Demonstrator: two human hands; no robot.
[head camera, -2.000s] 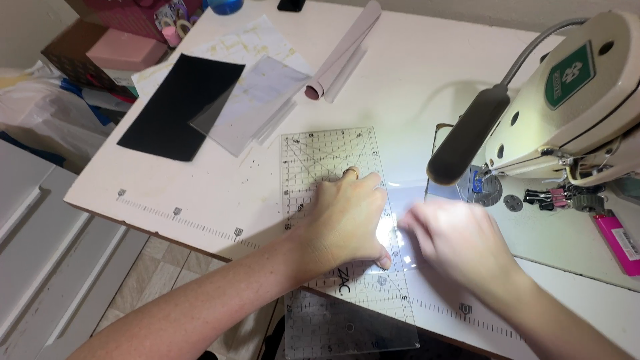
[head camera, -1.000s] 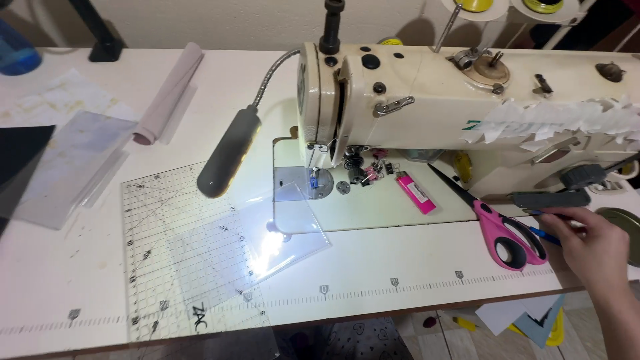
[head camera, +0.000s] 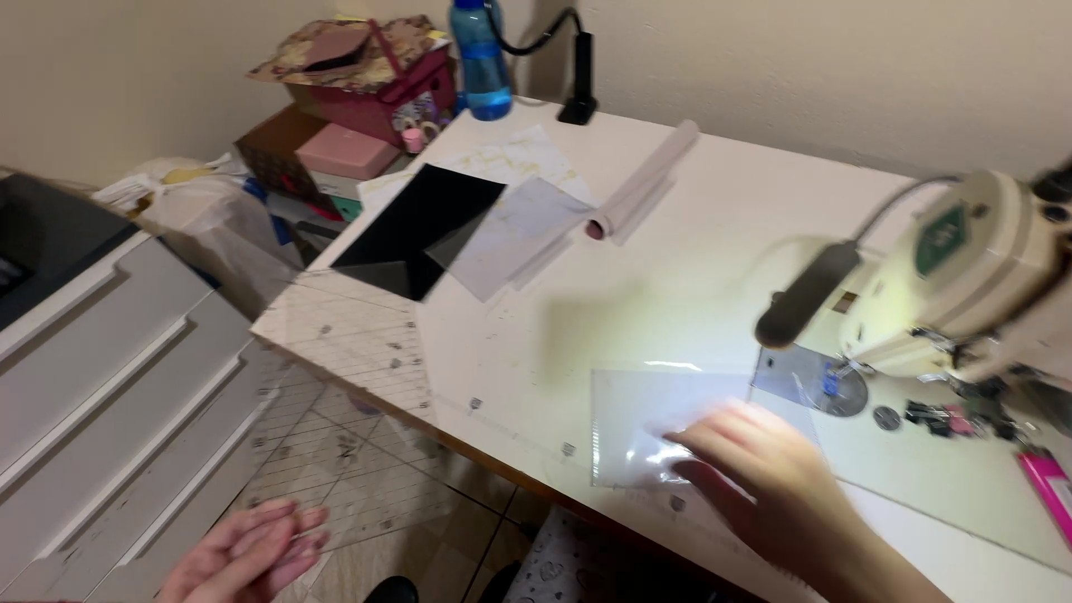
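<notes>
My left hand (head camera: 251, 553) is at the lower left, its curled fingers on the near end of a clear quilting ruler (head camera: 360, 394) that extends past the table's edge over the floor. My right hand (head camera: 754, 477), blurred, is over a clear plastic sheet (head camera: 632, 419) on the table, fingers apart; whether it touches the sheet I cannot tell. The sheet's far right part reaches the sewing machine's needle plate (head camera: 842, 394). A black sheet (head camera: 427, 226), a translucent sheet (head camera: 519, 234) and a rolled pinkish sheet (head camera: 645, 180) lie farther back.
A dark lamp head (head camera: 804, 297) on a bent neck hangs beside the sewing machine (head camera: 980, 260). Small clips (head camera: 938, 419) and a pink lighter (head camera: 1047, 486) lie at the right. A blue bottle (head camera: 484, 67) stands at the back; white drawers (head camera: 126, 377) flank the table on the left.
The ruler has moved left from the table to beyond its edge, with my left hand at it. My right hand has come back from beside the pink-handled scissors to the clear sheet. The view has swung left.
</notes>
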